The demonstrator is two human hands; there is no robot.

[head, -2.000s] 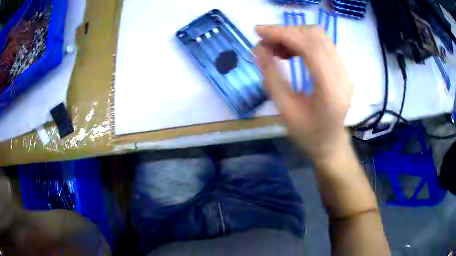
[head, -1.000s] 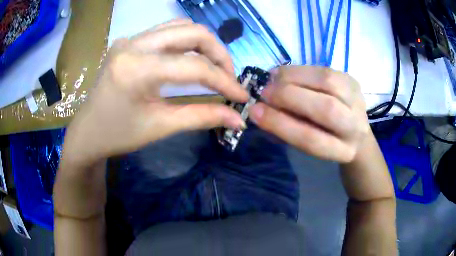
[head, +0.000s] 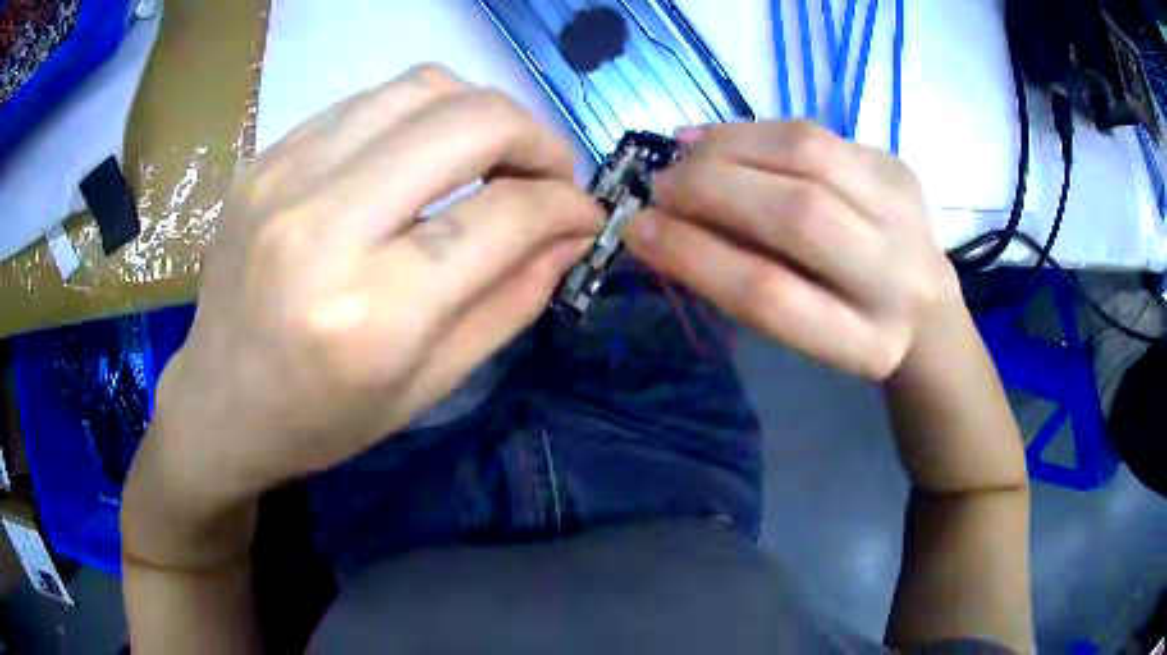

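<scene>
A small black and silver circuit board (head: 612, 218) is held in the air between my two hands, just off the bench's front edge. My left hand (head: 371, 269) grips it from the left with thumb and fingers. My right hand (head: 800, 237) grips its upper right side. Thin reddish wires (head: 685, 314) hang below it. An open power bank housing (head: 640, 71) with a dark round spot lies on the white sheet behind the hands, its lower end close behind the board. My fingers hide parts of the board.
Blue charging cables (head: 838, 64) lie behind my right hand. A black box with cords (head: 1069, 58) stands at right. A blue tray (head: 109, 64) is at upper left, a black pad (head: 110, 205) near the left edge, and a blue bin (head: 64, 448) below the bench.
Two seconds ago my right hand was empty over the bench. Both hands then held the board; since one second ago they have moved slightly up in view, and reddish wires now show below.
</scene>
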